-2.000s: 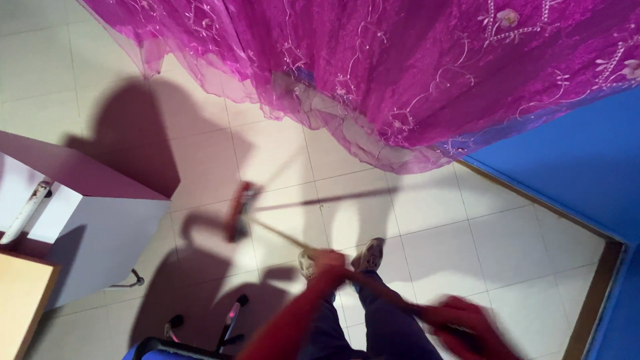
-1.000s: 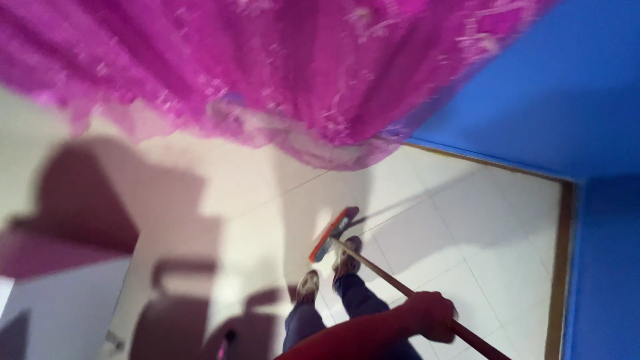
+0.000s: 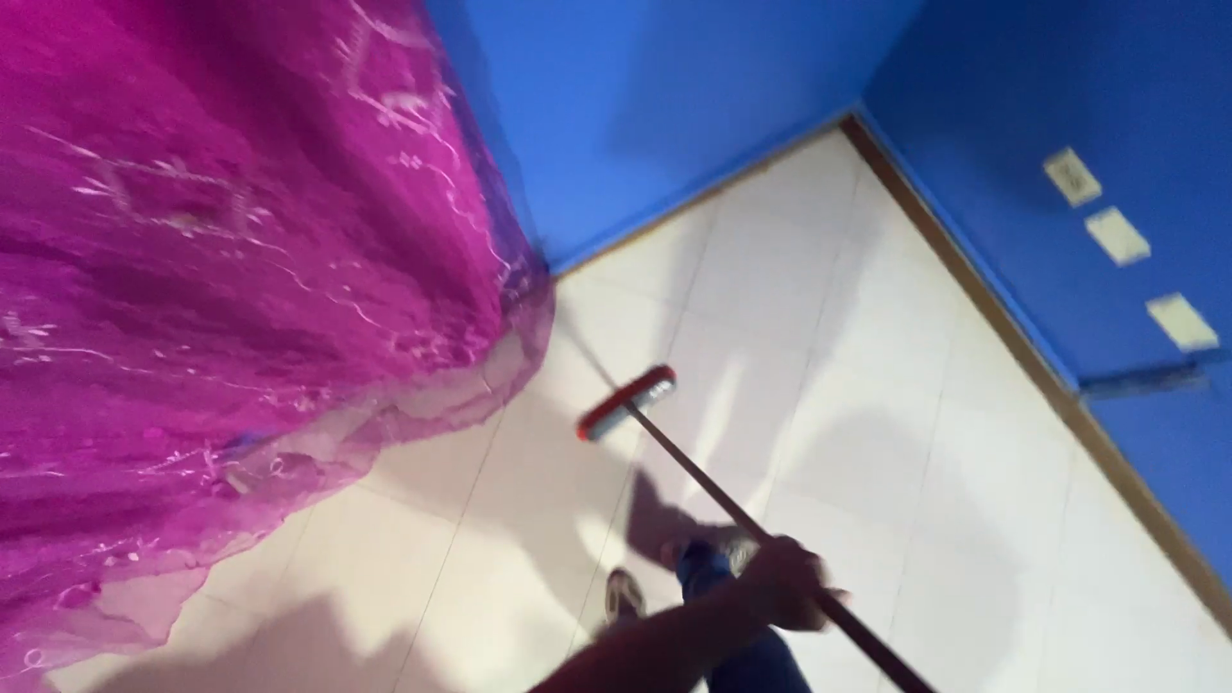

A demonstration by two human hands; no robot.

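A push broom with a red and grey head (image 3: 628,402) rests on the pale floor tiles, with its head beside the hem of a magenta embroidered sheer curtain (image 3: 289,289). The long brown handle runs from the head toward the lower right. My left hand (image 3: 787,583) is closed around the handle at its middle, the forearm coming in from the bottom edge. My right hand is out of view, and so is the far end of the handle.
Blue walls (image 3: 712,87) meet in a corner above the floor (image 3: 751,289), with a brown skirting board (image 3: 1001,337) along the right one. Several pale switch plates or similar rectangles (image 3: 1116,236) are on the right wall. My shoe (image 3: 624,595) stands below the broom head.
The view has swung toward the blue corner. My right hand, on the handle two seconds ago, has left the view. The broom head has moved away from my feet since one second ago.
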